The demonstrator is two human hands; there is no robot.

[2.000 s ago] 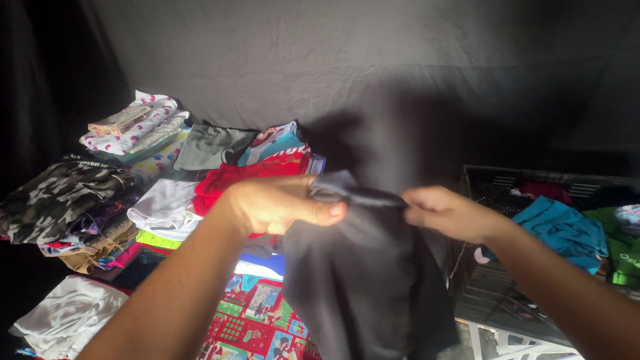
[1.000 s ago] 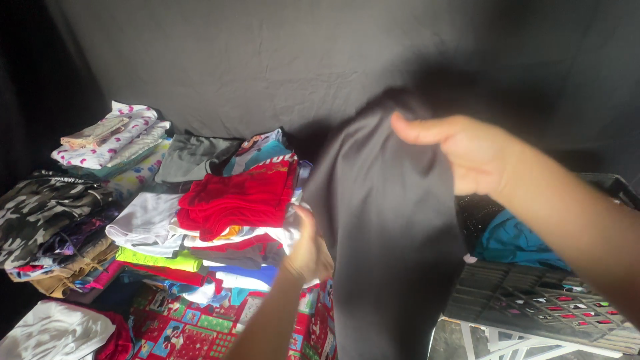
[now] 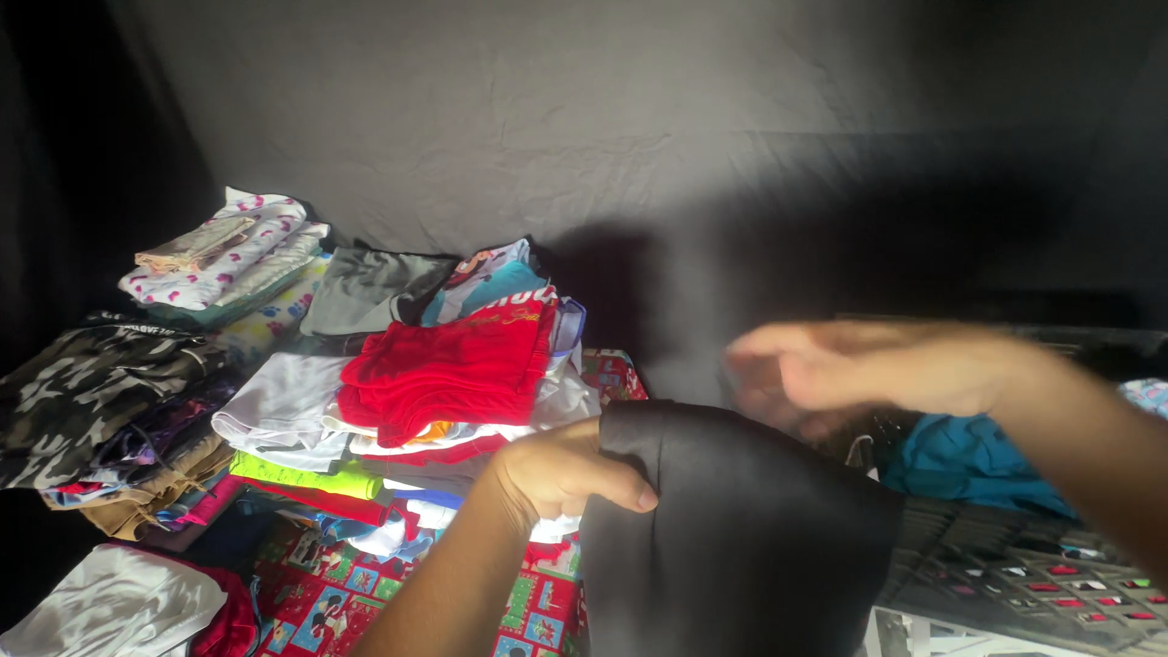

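Note:
My left hand (image 3: 575,474) grips the upper left corner of a black cloth garment (image 3: 739,538), thumb on top and fingers behind. The garment hangs down past the bottom of the head view, in front of the table. Above its right shoulder, my right hand (image 3: 821,374) is blurred by motion, with its fingers apart and nothing seen in them. Just left of my left hand, folded red clothing (image 3: 447,365) tops a stack.
Folded clothes, among them a camouflage garment (image 3: 109,383) and a white garment (image 3: 119,602), lie on a red patterned cloth (image 3: 356,584). At right a dark plastic crate (image 3: 1031,575) holds a teal garment (image 3: 985,465). A dark curtain (image 3: 547,119) hangs behind.
My right hand has let go of the black garment, which it held up a second ago. My left hand, lower beside the cloth then, now holds its top corner.

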